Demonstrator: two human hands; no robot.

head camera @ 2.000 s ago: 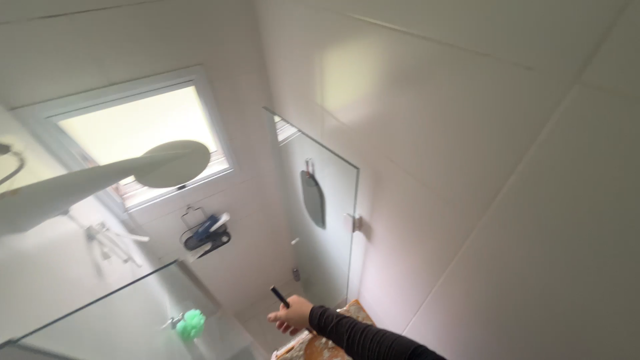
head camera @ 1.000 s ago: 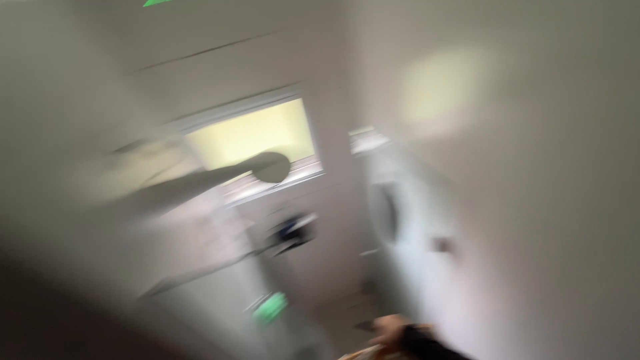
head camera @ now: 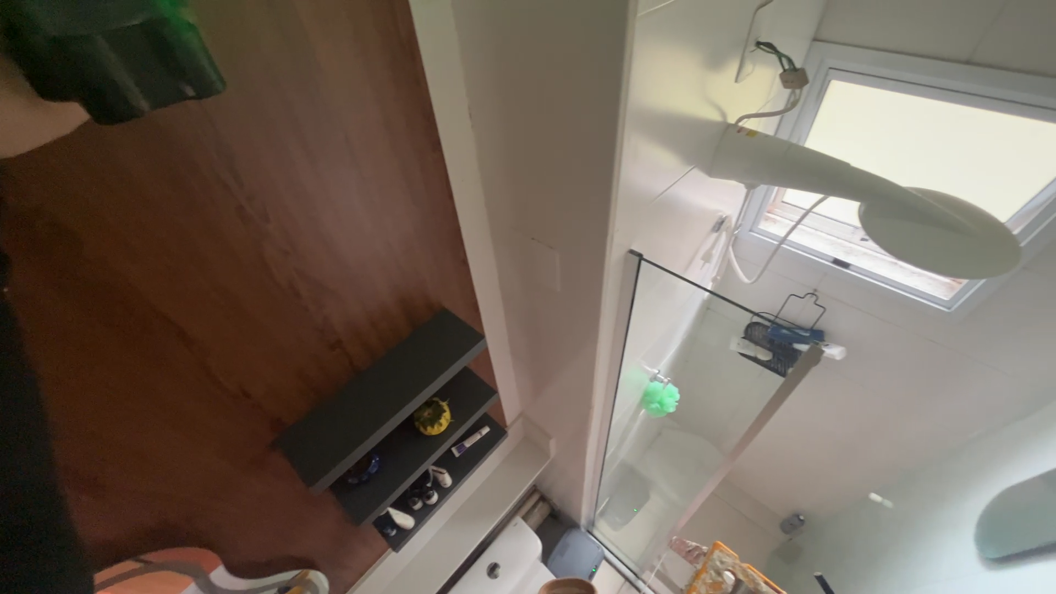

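Note:
At the upper left edge, a blurred patch of bare skin (head camera: 33, 120) touches a dark green object (head camera: 124, 70) with a green glow; it may be part of my left hand, but its fingers and grip cannot be made out. My right hand is outside the frame. Near the bottom right, the tip of a thin black stick (head camera: 823, 582) shows. Left of it is an orange-edged, stained object (head camera: 726, 569), cut off by the frame. A rounded brown thing (head camera: 568, 586) is partly visible at the bottom.
Dark shelves (head camera: 384, 396) with small bottles and a yellow pot (head camera: 432, 417) stand against a reddish-brown wood surface (head camera: 272, 206). A white toilet cistern (head camera: 503, 557), grey bin (head camera: 577, 553), glass shower panel (head camera: 693, 371), green bath puff (head camera: 660, 398), white shower head (head camera: 940, 231) and hanging caddy (head camera: 775, 342) are about.
The view has swung left, bringing in the wood surface and shelves. My right hand, seen earlier with a thin black stick, is out of the frame.

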